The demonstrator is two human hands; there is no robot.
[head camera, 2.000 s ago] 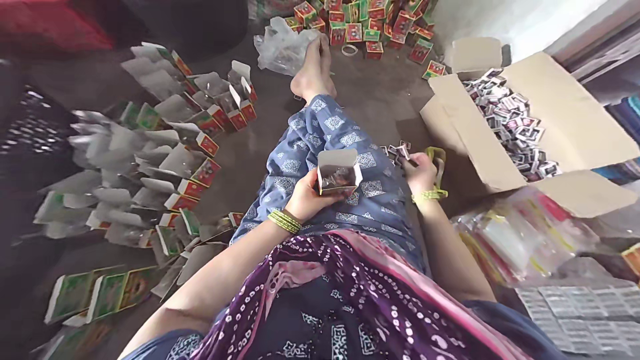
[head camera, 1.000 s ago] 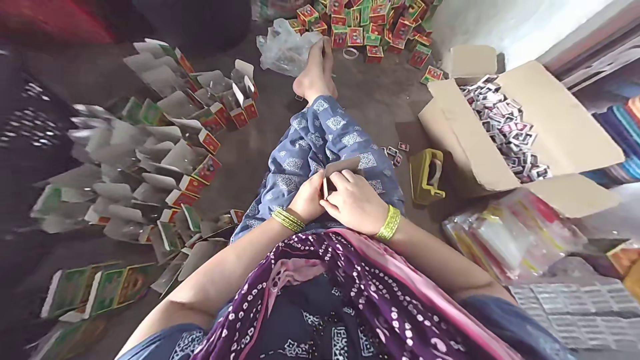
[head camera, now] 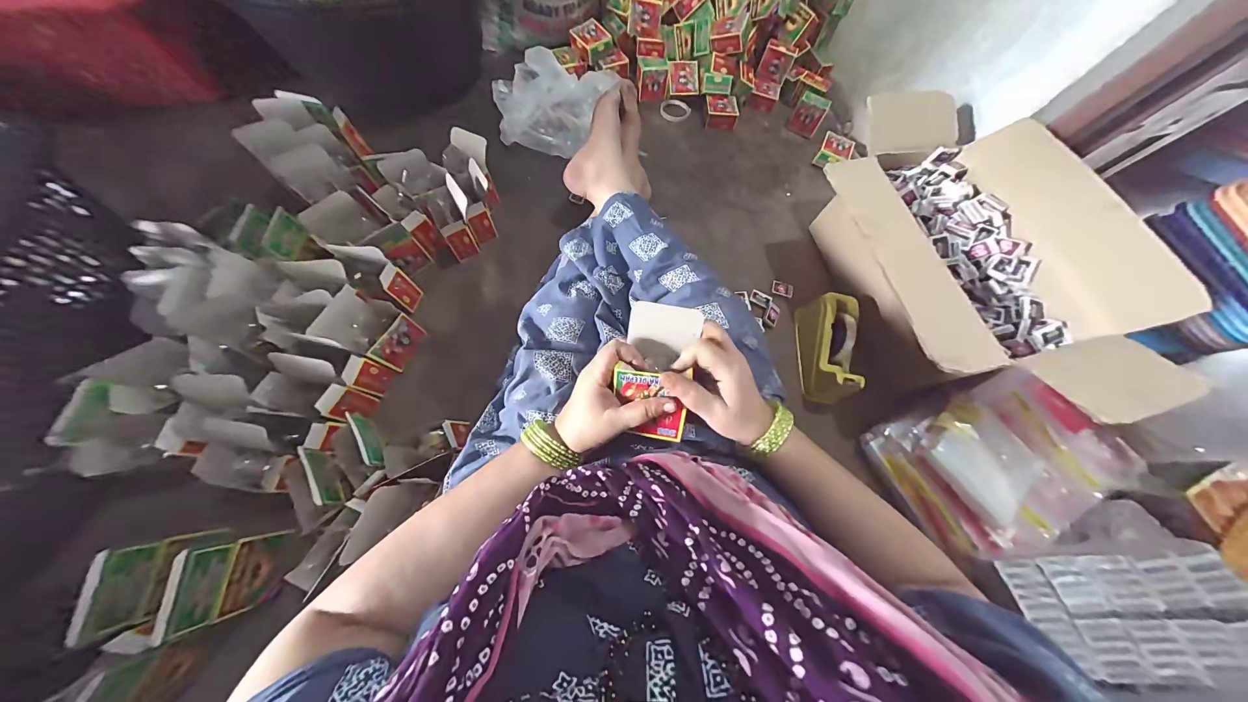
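A small red and yellow printed cardboard box [head camera: 667, 426] is held over my lap, its pale flap [head camera: 665, 327] raised on the far side. My left hand [head camera: 603, 398] grips the box's left side, with the thumb across its printed face. On the right side, my right hand [head camera: 720, 388] holds it too, thumb on the face and fingers near the flap. What lies inside the box is hidden. Several small printed pieces [head camera: 763, 309] lie on the floor right of my leg, beside a yellow tape dispenser [head camera: 829, 348].
Many open-flapped boxes [head camera: 322, 322] stand at the left. Similar boxes [head camera: 721, 83] are piled beyond my feet, near a clear plastic bag [head camera: 551, 102]. A large carton [head camera: 877, 258] of small printed pieces [head camera: 975, 244] stands at right, with plastic packets [head camera: 994, 468] nearer me.
Two seconds ago my right hand was by the tape dispenser and my left held the open box. Both hands now hold the box, its printed face turned up.
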